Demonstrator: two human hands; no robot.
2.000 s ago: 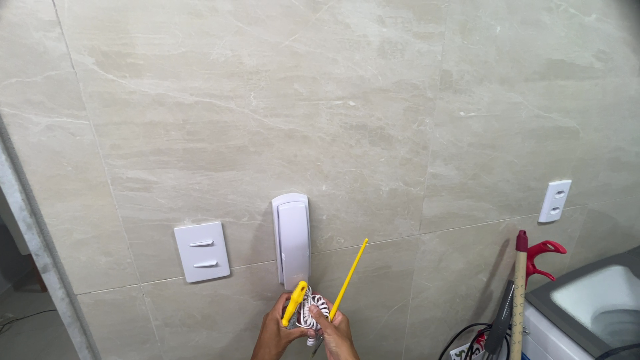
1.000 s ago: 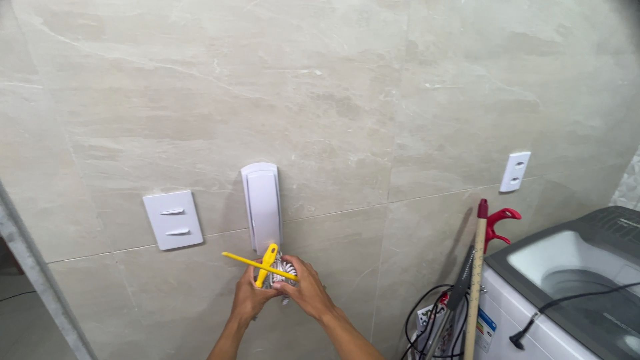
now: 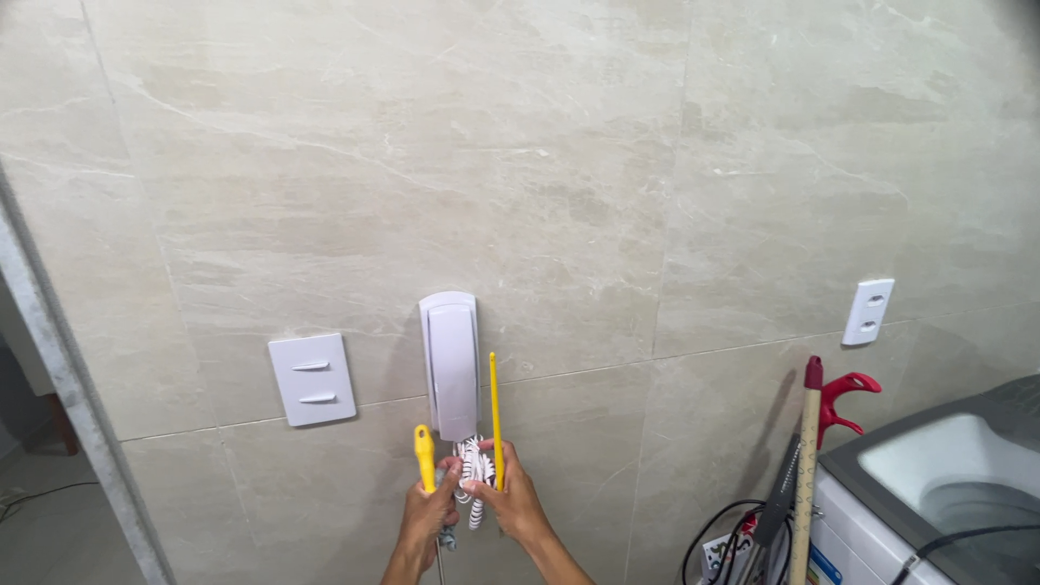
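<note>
A white intercom handset is mounted on the tiled wall. Just below it, a bundled white coiled cord lies between my hands. My left hand holds a yellow-handled tool, handle up, its thin metal shaft pointing down, along with a greyish cloth-like piece. My right hand grips a thin yellow stick standing nearly upright, and its fingers touch the cord. What the stick is, I cannot tell.
A white two-switch plate is left of the handset, a white double outlet far right. At lower right stand a washing machine, a wooden pole, a red hook-shaped handle and black cables. A doorway edge runs down the left.
The yellow stick, lying across the yellow handle one second ago, now stands nearly upright to its right. My hands have moved apart a little, showing more of the cord.
</note>
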